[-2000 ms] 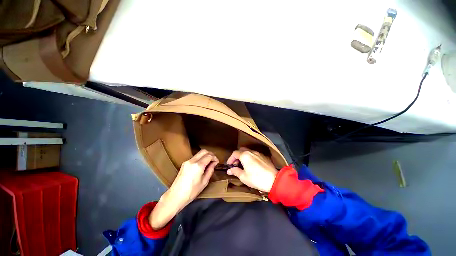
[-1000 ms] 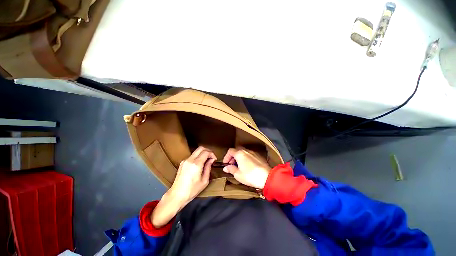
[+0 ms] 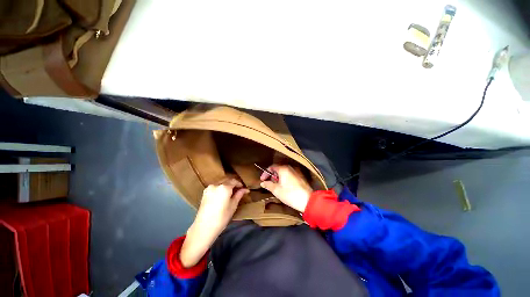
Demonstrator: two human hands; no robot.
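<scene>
A tan-brown bag (image 3: 183, 154) lies on my lap below the table edge, its mouth wide open towards me. My left hand (image 3: 222, 200) is inside the mouth, fingertips pinched on the bag's inner fabric near the lower edge. My right hand (image 3: 286, 184) is just right of it and holds small snips (image 3: 264, 169), with a thin pointed blade sticking out up and left. The fingers hide the rest of the snips. A small brass-coloured ring (image 3: 172, 134) shows at the bag's left corner.
A white-covered table (image 3: 261, 58) spans the top. Brown bags (image 3: 29, 69) lie at its left. At its right are a speckled tube-like tool (image 3: 439, 37), small oval pieces (image 3: 416, 40) and a corded pen tool (image 3: 498, 62). A red crate (image 3: 52, 246) stands on the floor at left.
My hands have moved slightly apart. The snips in my right hand have turned, so the blade now points up and left, away from my left fingertips.
</scene>
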